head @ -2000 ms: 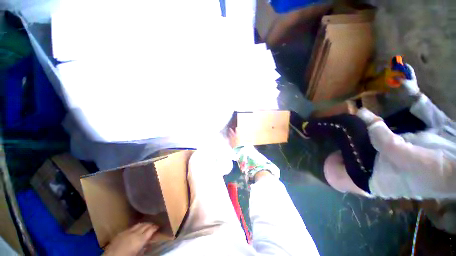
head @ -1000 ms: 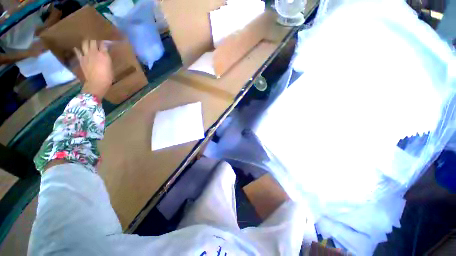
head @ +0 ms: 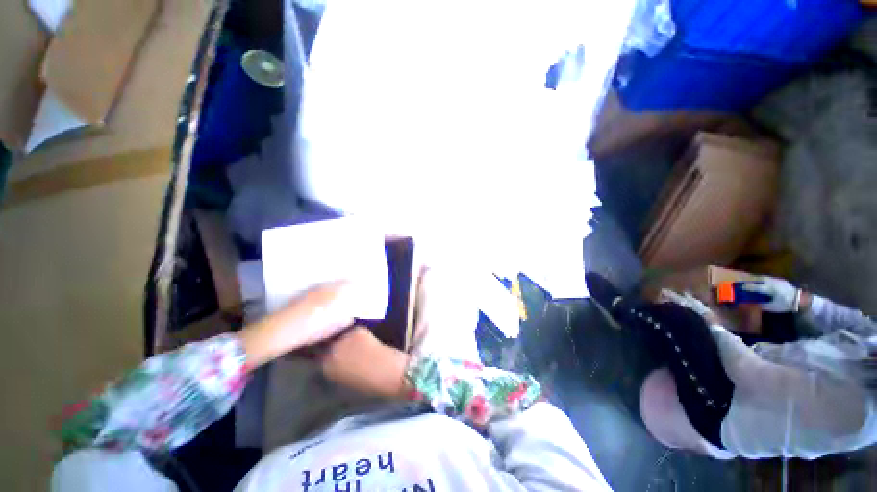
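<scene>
A white foam sheet [head: 313, 258] lies over the left part of a small open carton [head: 400, 288] at my lap, and the carton's dark inside shows to the right of the sheet. My left hand [head: 306, 319] is at the sheet's lower edge with its fingers on it, slightly blurred. My right hand [head: 363, 359] reaches left across the carton's near side; its fingers are hidden at my left hand, so its hold cannot be seen.
A glaring white foam stack [head: 452, 125] stands ahead. The cardboard-covered bench [head: 87, 250] is at left. At right, a person's gloved hand [head: 769, 294] holds an orange and blue tool near flat cartons [head: 716, 197]. Blue bins [head: 740, 53] are behind.
The view has swung from the bench back to my lap. My left hand has left the brown box across the bench and is at a foam sheet. My right hand has come into view.
</scene>
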